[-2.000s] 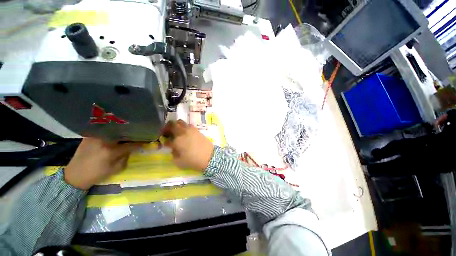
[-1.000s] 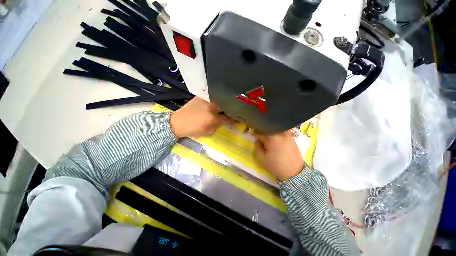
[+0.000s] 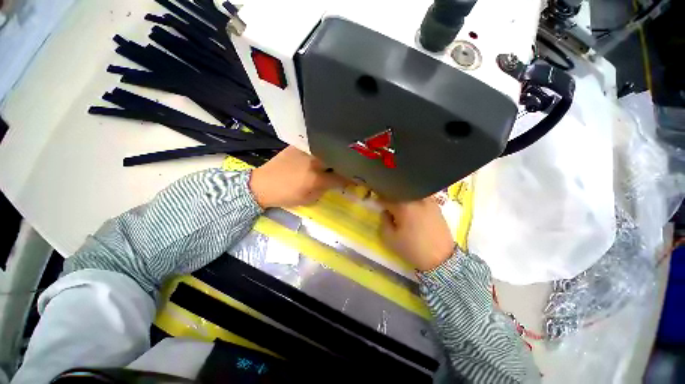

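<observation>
The dark grey sewing machine head [image 3: 409, 105] with a red badge hangs over the work spot. My left hand [image 3: 289, 180] is bare and reaches under its lower edge from the left, fingers bent. My right hand [image 3: 419, 231] is bare, fingers curled, just below the head's right part. Both sets of fingertips are close together, with a small dark bit near them; the head partly hides them, so what they hold is unclear. Several loose black webbing straps [image 3: 300, 311] lie nearest my lap, below the hands.
A fanned pile of black straps [image 3: 191, 79] lies left of the machine. Yellow tape [image 3: 342, 262] crosses the work surface beside clear plastic. A white bag [image 3: 544, 195], metal hardware in plastic [image 3: 574, 300] and red cord [image 3: 518, 324] lie at right. A blue bin [image 3: 674, 307] shows at the right edge.
Since the earliest frame the view has swung left, bringing the fanned pile into sight and shifting the machine head rightward. Over the last second the hands have kept nearly the same place and pose.
</observation>
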